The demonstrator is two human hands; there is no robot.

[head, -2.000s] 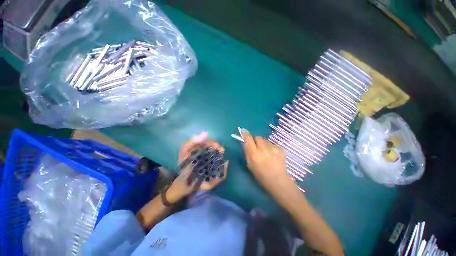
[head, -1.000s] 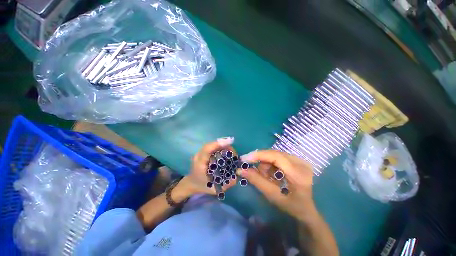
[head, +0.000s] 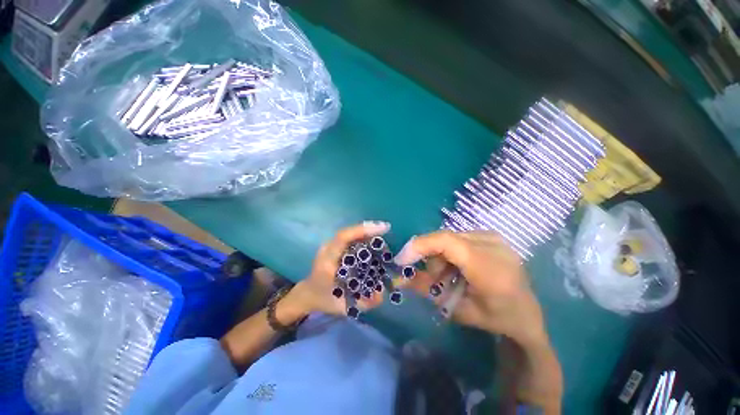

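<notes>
My left hand point(head: 329, 271) is closed around a bundle of thin metal tubes point(head: 365, 271), their dark open ends facing me. My right hand point(head: 487, 280) is just right of the bundle, its thumb and fingertips at the bundle's right edge. It holds a few metal tubes point(head: 442, 292) under its curled fingers, slightly blurred. Pale coverings show on the thumb tips. A row of metal tubes point(head: 531, 182) lies side by side on the green bench top beyond my right hand, which hides its near end.
A large clear bag point(head: 284, 154) of loose tubes stands upper left, a scale point(head: 49, 36) behind it. A blue crate point(head: 174, 312) is lower left. Yellow sheet point(head: 625, 174) and small clear bag point(head: 625, 280) lie right. A black tray point(head: 600, 389) with tubes is lower right.
My right hand came from the row to the bundle in my left hand. Over the last second it has turned and curled its fingers further over its tubes.
</notes>
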